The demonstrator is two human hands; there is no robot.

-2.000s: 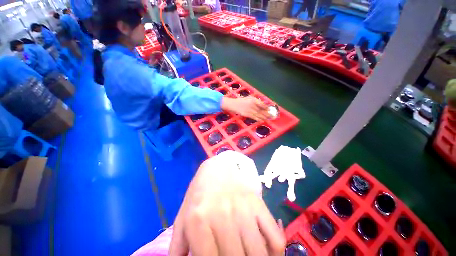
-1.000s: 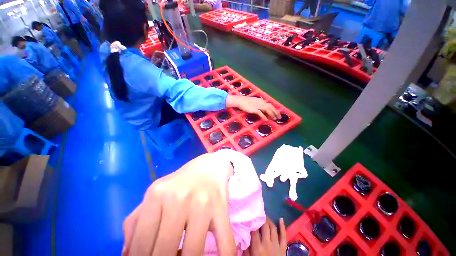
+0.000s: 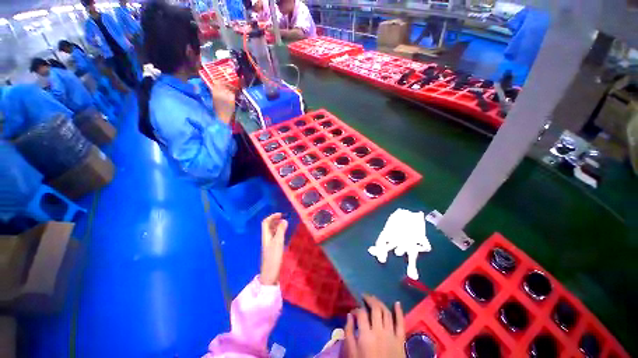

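Note:
A red compartment tray (image 3: 483, 248) of round dark discs lies at the lower right, cut off by the frame. My right hand (image 3: 378, 332) is at the bottom edge beside this tray's left corner, with its fingers apart and nothing visible in it. My left hand (image 3: 273, 245), in a pink sleeve, is raised at centre left with bent fingers; whether it holds anything is unclear. A blurred red tray (image 3: 308, 273) with a grid shows just right of it, below the bench edge.
A limp white glove or cloth (image 3: 402, 234) lies by the foot of a slanting grey post (image 3: 514, 126). A red item (image 3: 417, 283) touches the near tray. Another filled red tray (image 3: 413, 180) lies ahead, beside a seated person in blue (image 3: 185, 129). Red trays (image 3: 392, 68) line the far side.
My left hand has moved from close to the camera, over the pink cloth, out to the left. The blurred red tray is now visible. The neighbouring person's hand has left the tray.

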